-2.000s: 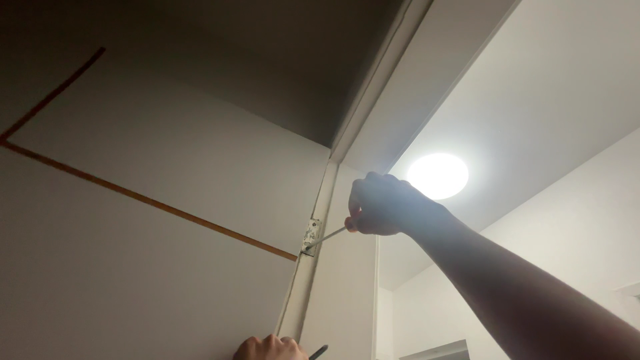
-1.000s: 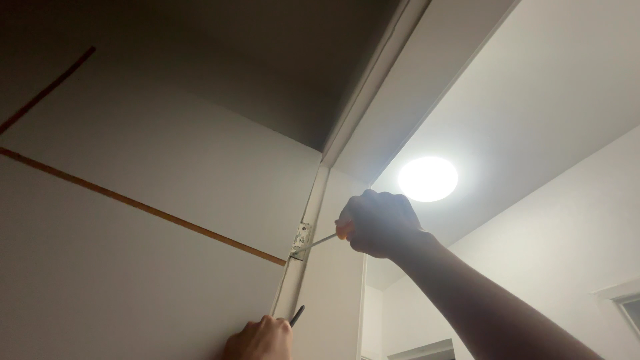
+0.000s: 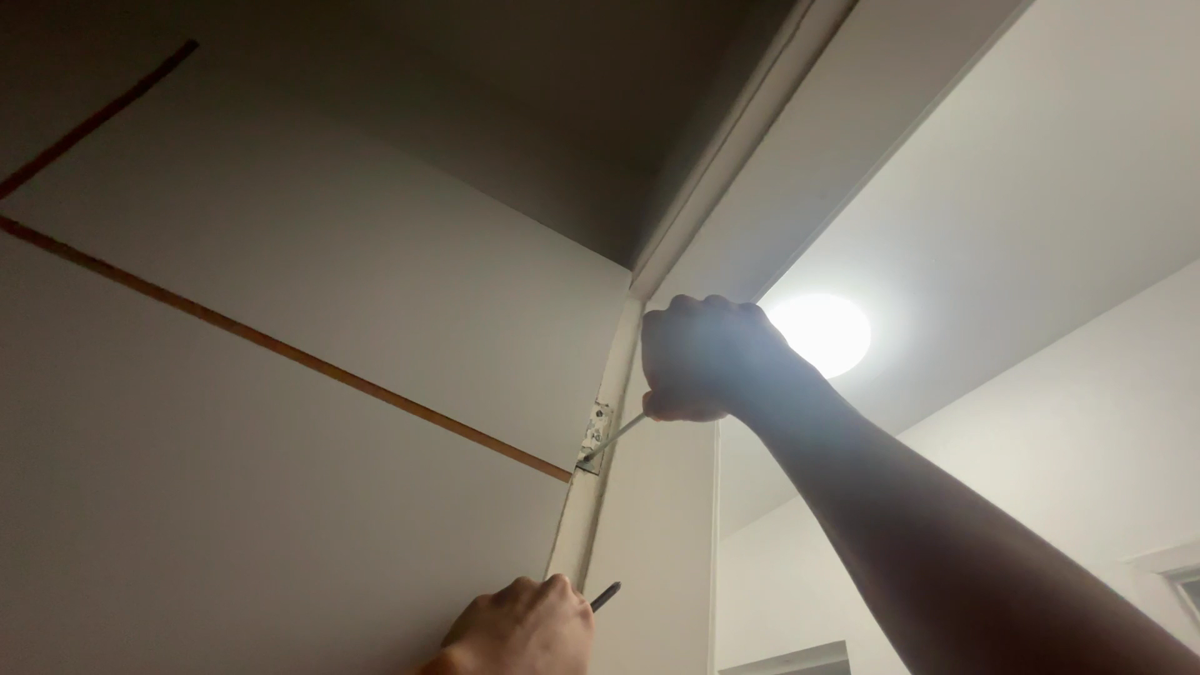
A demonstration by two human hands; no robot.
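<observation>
High on the white door frame [image 3: 647, 525] is a hinge recess [image 3: 596, 436] with a metal plate or bare patch, its surface pale and spotted. My right hand [image 3: 703, 361] grips a screwdriver-like tool; its thin metal shaft [image 3: 619, 434] slants down to the left and its tip meets the lower end of the recess. The tool's handle is mostly hidden in my fist. Lower down, my left hand [image 3: 525, 623] is closed at the edge of the frame, and the dark end of a slim tool [image 3: 607, 596] sticks out beside its fingers.
A thin brown strip [image 3: 281, 349] runs along the white wall to the frame, near the recess. A second strip [image 3: 103, 114] slants up at the far left. The frame's head [image 3: 741, 150] crosses above. A round ceiling light [image 3: 825, 333] glows behind my right forearm.
My right fist now sits higher relative to the recess, with more tilt in the shaft; the tip stays at the recess's lower end. My left hand remains low by the frame's edge.
</observation>
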